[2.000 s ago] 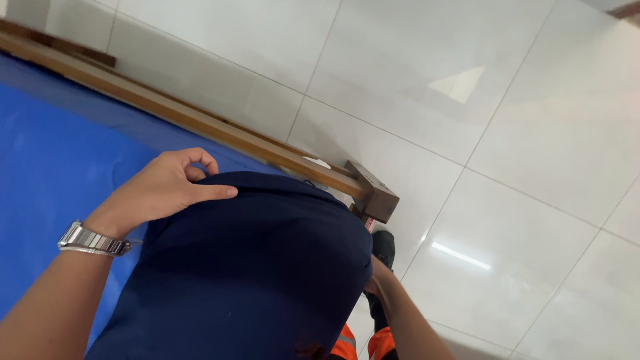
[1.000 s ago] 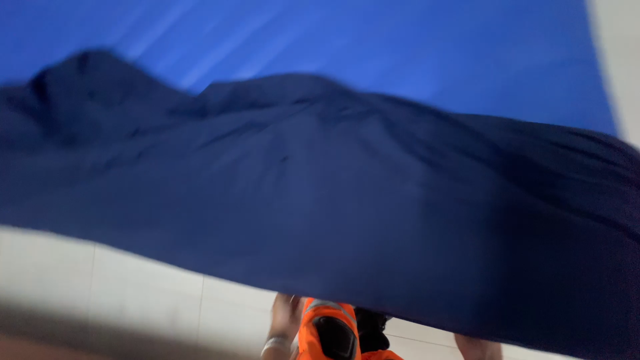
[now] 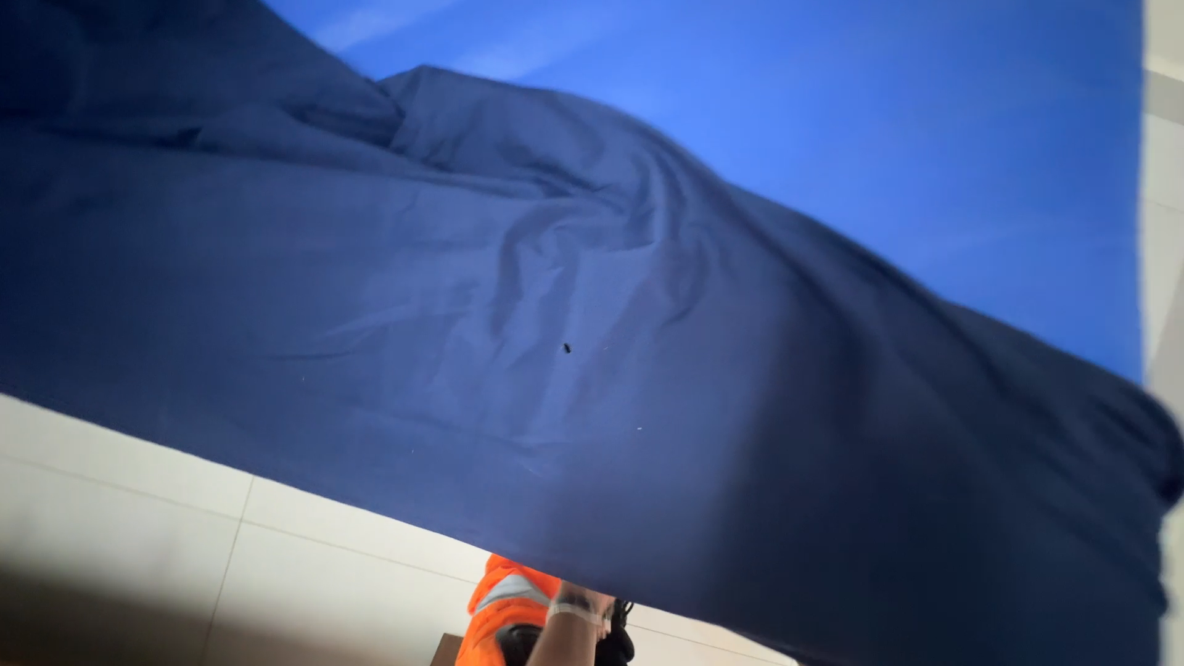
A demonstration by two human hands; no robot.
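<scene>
A large dark navy cloth (image 3: 481, 277) with soft wrinkles spreads across most of the view, over a bright blue sheet-like surface (image 3: 879, 139). A small dark speck lies on the navy cloth near its middle. At the bottom centre, my left hand (image 3: 597, 603), with a band at the wrist, reaches up to the cloth's lower edge. Its fingers are mostly hidden there, so whether they grip the cloth cannot be told. My right hand is out of view.
Below the cloth, orange trousers with a grey reflective band (image 3: 511, 592) show beside a black shoe-like thing (image 3: 614, 643). Pale floor tiles (image 3: 120, 472) lie at lower left and along the right edge. A brown edge (image 3: 447, 649) is at the bottom.
The navy cloth, bunched up between my hands two seconds ago, is now spread wide over the blue surface. My right hand, at the bottom one second ago, has gone from view.
</scene>
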